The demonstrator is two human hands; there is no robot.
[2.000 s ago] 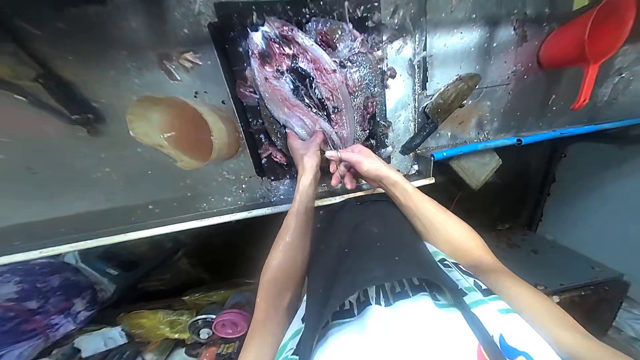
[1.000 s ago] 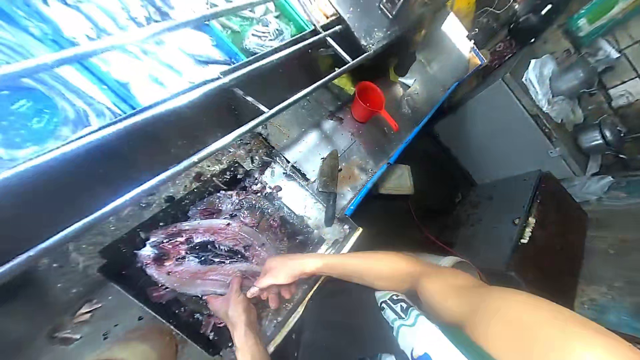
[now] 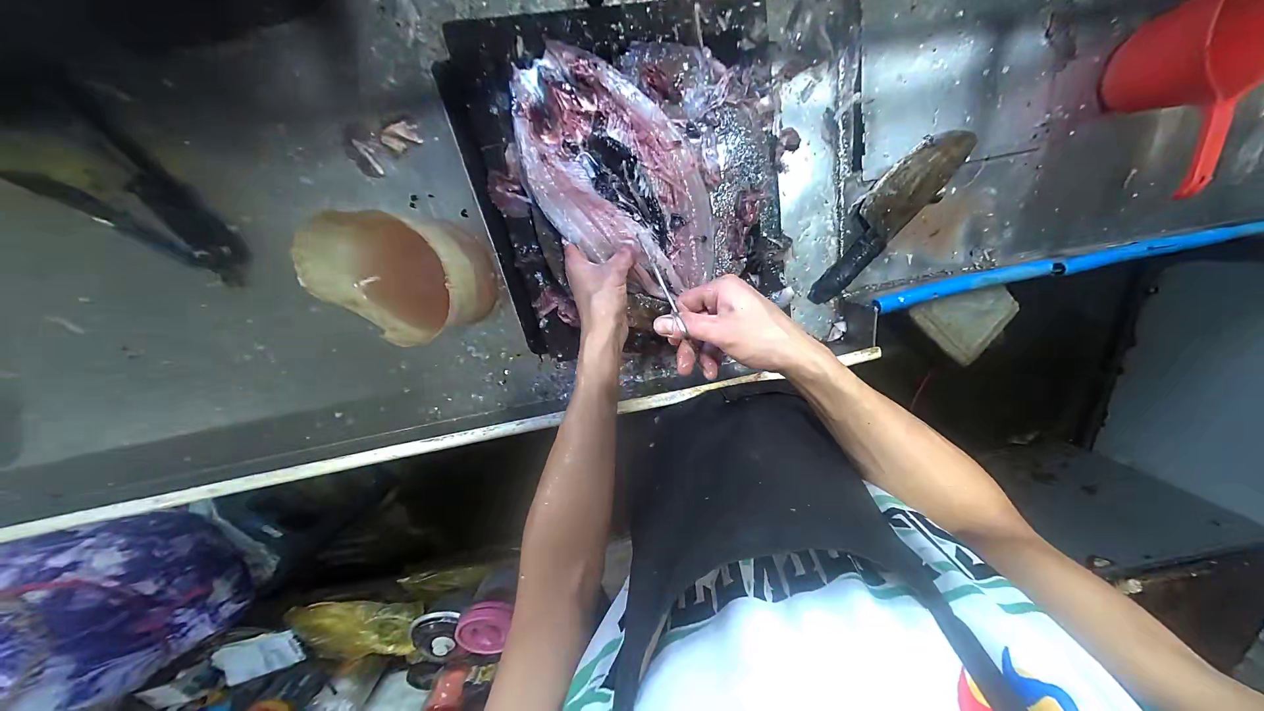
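Note:
A large fish split open, pink flesh and a dark cavity upward, lies on a black board on the metal counter. My left hand grips the near end of the fish, thumb on the flesh. Close beside it on the right, my right hand pinches a thin metal tool, whose slim shaft points up over the flesh; its exact kind cannot be told. Fish skin with scales and scraps lie to the right of the opened fish.
Right of the board rests a broad knife with a black handle. A red plastic dipper is at the upper right, a blue pipe along the counter edge. Left of the board stands a cut, yellowish container. Small scraps lie above it.
The view swung toward the right and back. Both hands stay at the near end of the fish throughout; nothing else has plainly changed.

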